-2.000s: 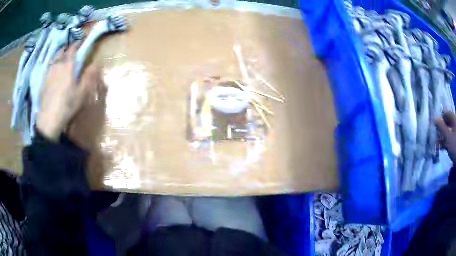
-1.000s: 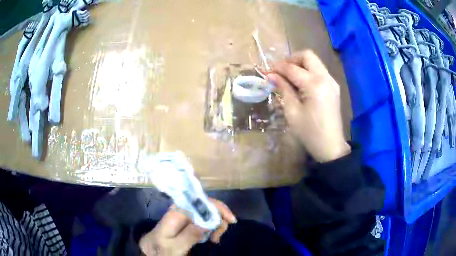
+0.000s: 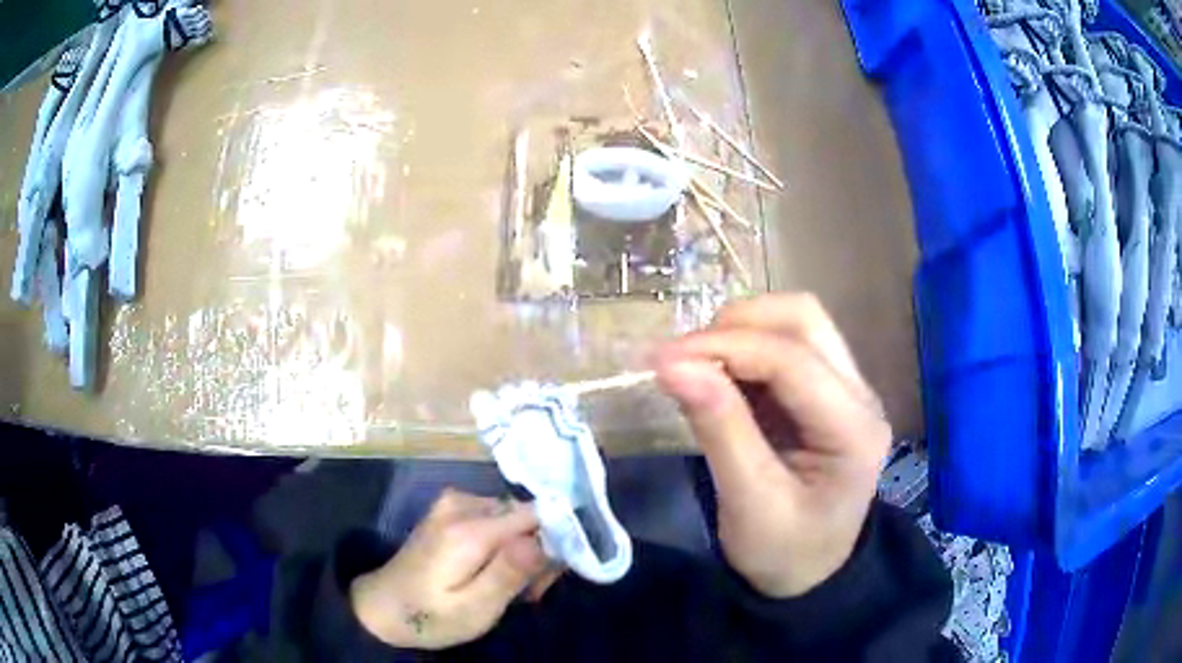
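Observation:
My left hand (image 3: 454, 570), low in the centre, holds a pale leg part (image 3: 551, 479) over the table's front edge. Its toe-like end points up and left, and its hollow opening faces me. The shank is hidden. My right hand (image 3: 784, 440) pinches a thin glue stick (image 3: 612, 382) between thumb and fingers; the stick's tip is at the toe end. A white oval glue cup (image 3: 627, 183) sits on a dark glue pad (image 3: 625, 269) beyond my hands.
Several thin sticks (image 3: 719, 166) lie right of the cup. Several legs (image 3: 93, 181) lie at the left. A blue tray (image 3: 992, 285) of legs (image 3: 1102, 259) stands at the right, with loose sole plates (image 3: 972, 570) below. Striped fabric (image 3: 97, 583) shows at lower left.
My right hand has moved from the cup down towards me with the stick, to the leg part. My left hand has turned the leg part slightly, and it now sits further right.

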